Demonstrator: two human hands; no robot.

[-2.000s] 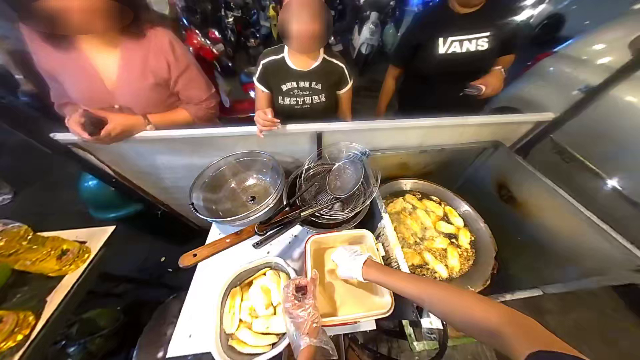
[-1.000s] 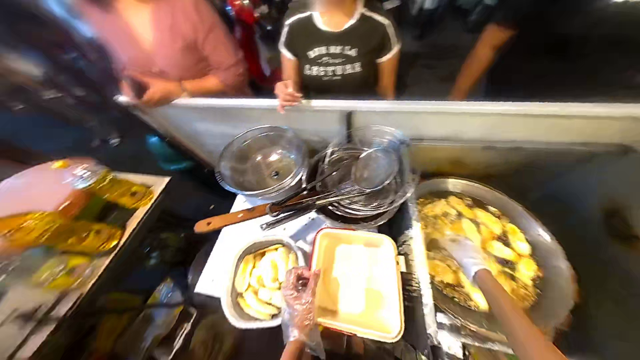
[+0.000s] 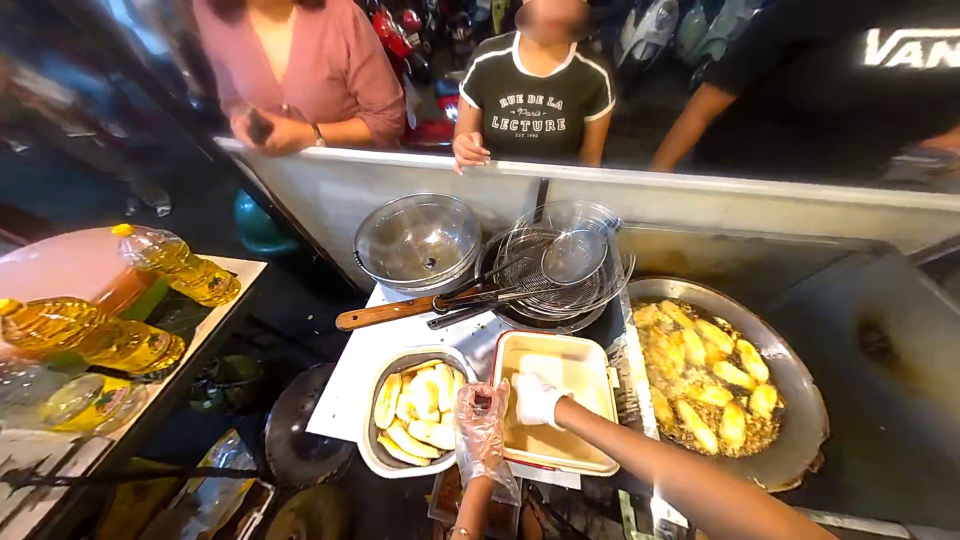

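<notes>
My left hand (image 3: 481,431), in a clear plastic glove, is between the tub of peeled bananas (image 3: 420,412) and the batter container (image 3: 611,420). Its fingers are curled, and whether they hold anything cannot be made out. My right hand (image 3: 536,399), in a white glove, reaches into the cream rectangular container of pale batter; its fingertips are hidden. At the right, several battered pieces (image 3: 705,395) fry in bubbling oil in a wide metal pan (image 3: 799,390).
Behind the tubs sit a glass bowl (image 3: 417,244), wire strainers (image 3: 574,259) and a wooden handle (image 3: 386,313). Oil bottles (image 3: 184,266) lie on the left table. A metal barrier (image 3: 675,178) runs across the back, where several people stand.
My right hand went from the batter container to over the frying pan, and is now back in the batter container. My left hand has stayed beside the banana tub.
</notes>
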